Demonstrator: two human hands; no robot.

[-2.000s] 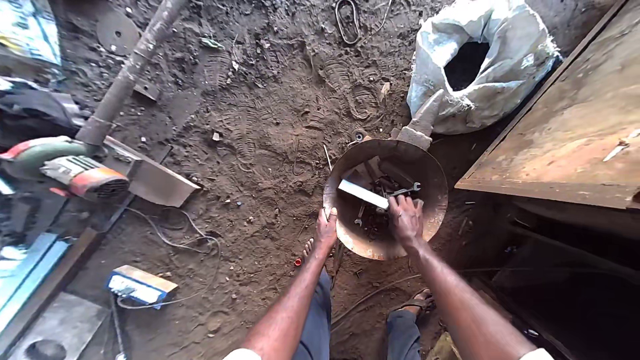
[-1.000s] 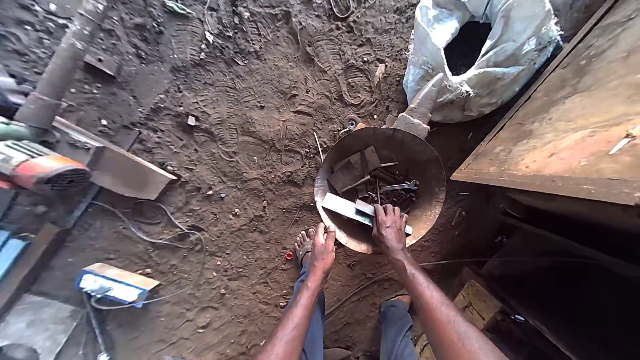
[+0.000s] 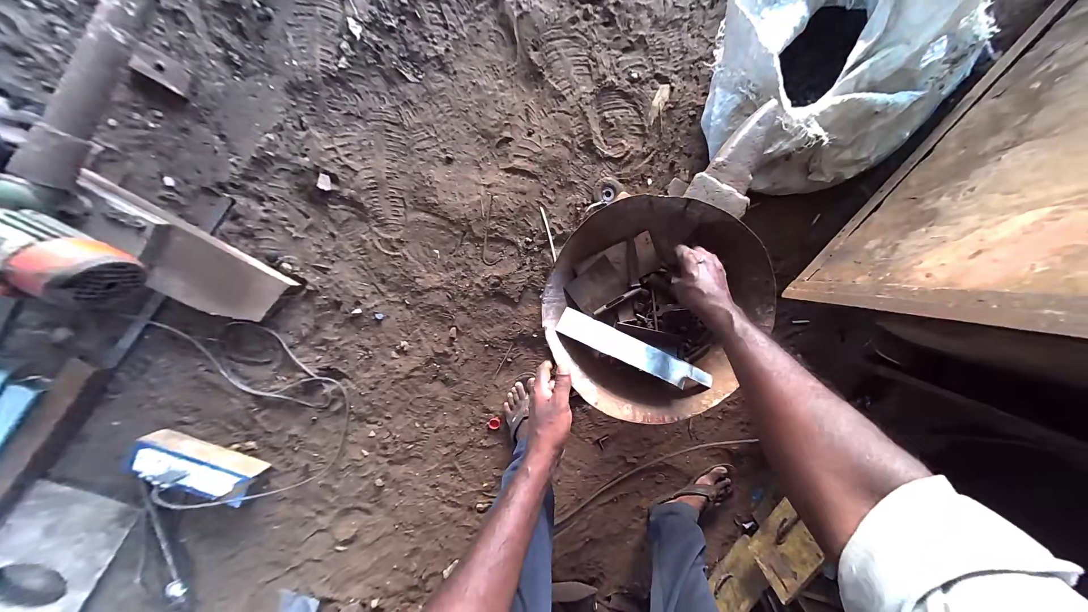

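Note:
A round, rusty metal drum (image 3: 654,412) stands on the dirt between my hands, with metal scraps and small hardware inside. My left hand (image 3: 551,408) grips the drum's near left rim. Inside the drum, toward its right side, my right hand (image 3: 702,276) reaches over the scraps with its fingers curled; whether it holds anything is hidden. A pale, flat bar (image 3: 625,344) lies slanted across the near part of the drum, touching neither hand. Metal plate pieces (image 3: 599,276) lie at the drum's left.
A white woven sack (image 3: 867,127) and a stone-like block (image 3: 718,191) sit behind the drum. A wooden tabletop (image 3: 960,212) juts in at right. At left are an orange power tool (image 3: 72,263), a steel channel (image 3: 212,272), a cable (image 3: 255,391) and a blue-white box (image 3: 195,463).
My right hand has left the pale bar and moved deeper into the drum, toward its far right side. The bar now lies loose in the drum. My left hand stays at the rim.

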